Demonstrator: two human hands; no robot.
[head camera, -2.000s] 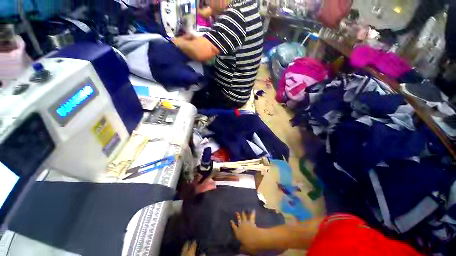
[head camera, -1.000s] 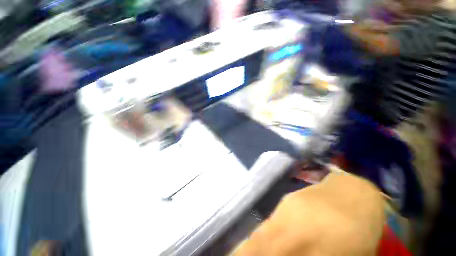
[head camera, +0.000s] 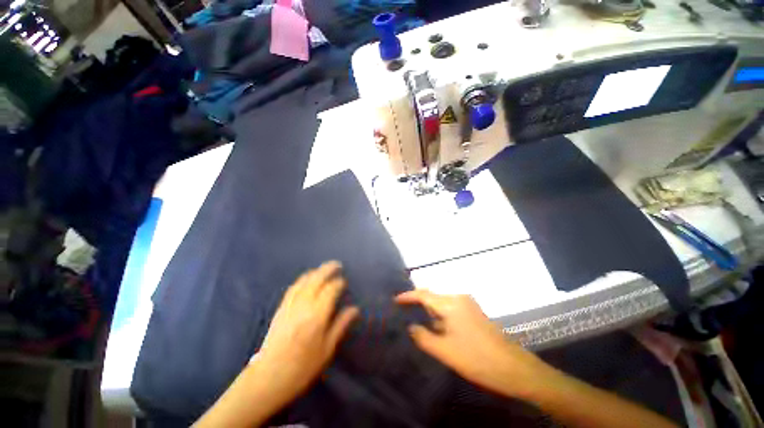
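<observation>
Two dark cloth panels meet left of the needle: a long panel (head camera: 226, 234) hanging over the table, and a cut panel (head camera: 343, 226) partly overlapping it. My left hand (head camera: 308, 322) lies on the dark cloth, fingers slightly spread. My right hand (head camera: 452, 330) is at the panel's right edge near the table front, thumb and fingers on either side of a cloth fold. The sewing machine (head camera: 436, 109) stands behind, its presser foot (head camera: 425, 185) with no cloth under it.
A shaped dark panel (head camera: 578, 217) lies right of the needle. Blue-handled snips (head camera: 699, 242) and a pale bundle (head camera: 683, 188) lie further right. The ruler strip (head camera: 586, 318) runs along the front edge. A pink scrap (head camera: 289, 33) and dark garments (head camera: 109, 159) are behind and left.
The view has swung left from the floor and right side to the needle area. Both hands are now on the dark cloth left of the needle.
</observation>
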